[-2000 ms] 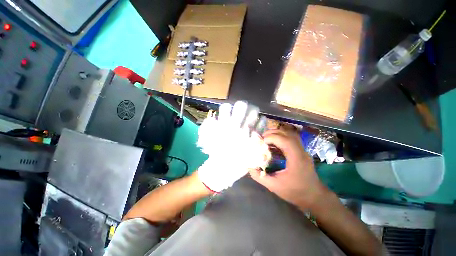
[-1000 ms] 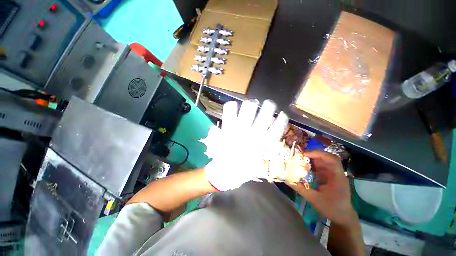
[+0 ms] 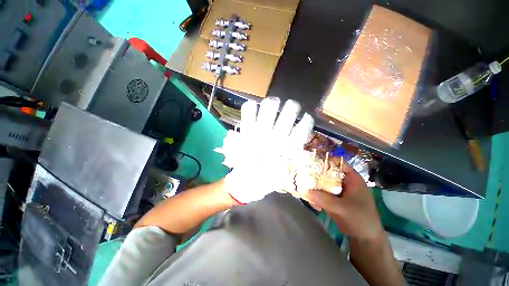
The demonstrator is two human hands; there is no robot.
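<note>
A peach-orange cluster of moulded parts [image 3: 321, 172], with thin upright bits, lies against the right side of my gloved left hand. My left hand [image 3: 265, 151] wears a white knit glove with a red cuff; its fingers are spread and point away from me. The glove is overexposed, so its contact with the parts is unclear. My bare right hand [image 3: 349, 201] grips the parts from the right; some fingertips are hidden. The core bar [image 3: 226, 47] lies on the brown cardboard sheet [image 3: 259, 50], its thin handle reaching past the table edge.
A film-covered peach-tan stack [image 3: 382, 72] lies on the black bench [image 3: 312, 33]. A clear bottle [image 3: 469, 82] and a wooden-handled tool [image 3: 475, 153] are at the right. A crinkled clear bag [image 3: 360, 167] shows below the bench edge. A white bin [image 3: 441, 212] and grey machines [image 3: 125, 84] flank me.
The parts, dark and mostly hidden between my hands two seconds ago, now show clearly right of the glove. My right hand has moved slightly right and down. The camera view has shifted.
</note>
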